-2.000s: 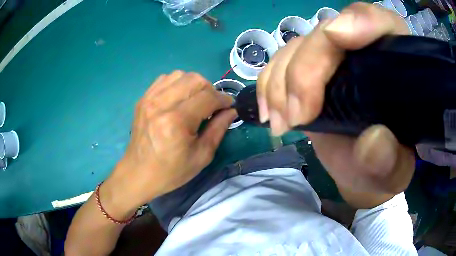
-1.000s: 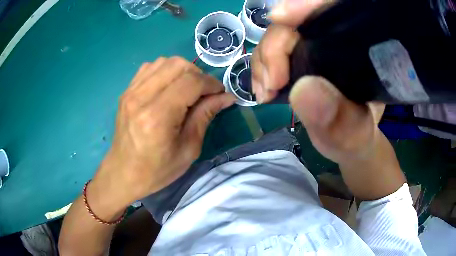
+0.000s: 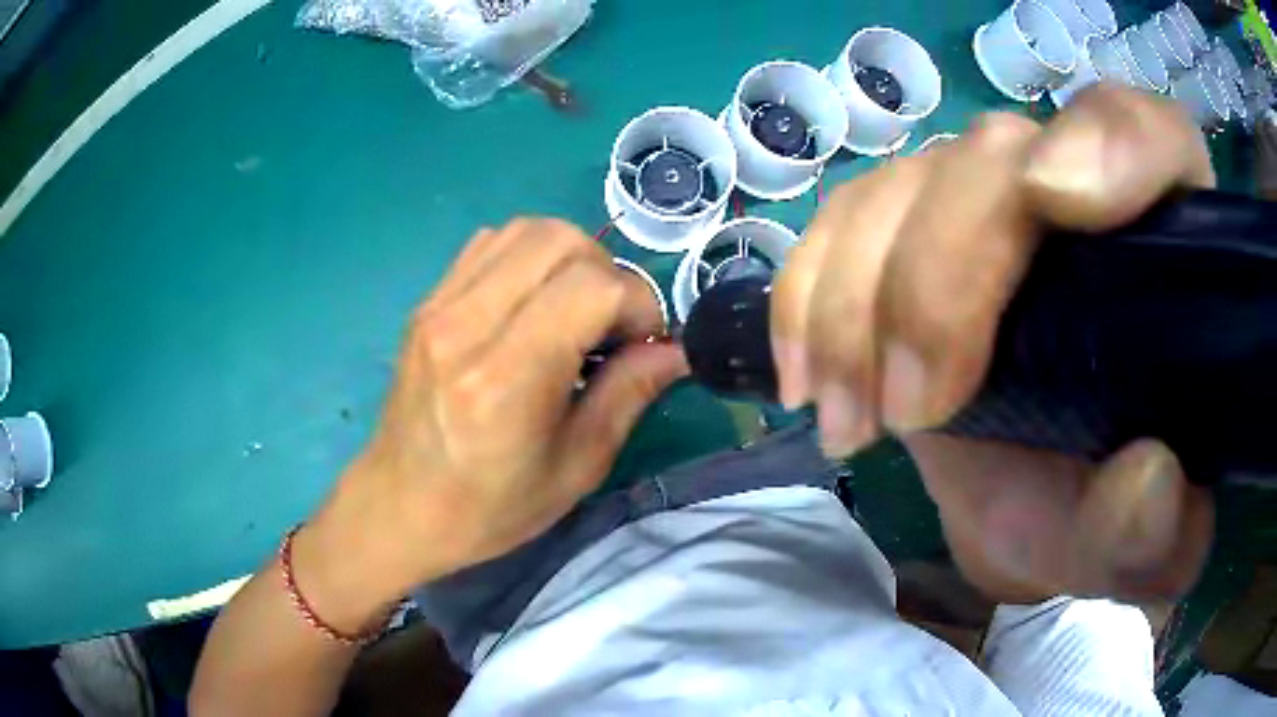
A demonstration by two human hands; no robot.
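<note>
My right hand is closed around the thick black electric screwdriver, which points left. Its dark tip is at the fingertips of my left hand. My left thumb and forefinger are pinched together; a small reddish bit shows there, but what they hold is too hidden to tell. A white fan housing shows partly behind my left hand. Another housing with spokes and a dark centre stands just behind the screwdriver tip, partly covered. Further housings with dark centres stand behind, the nearest with a red wire at its side.
A clear bag of screws lies at the back on the green bench. More white housings cluster at the back right. Other housings stand at the left edge. My lap is against the bench's near edge.
The view has shifted, so more housings and the bag show. The screwdriver tip, raised over a housing a second ago, is now beside my left fingertips. A housing now shows behind my left hand.
</note>
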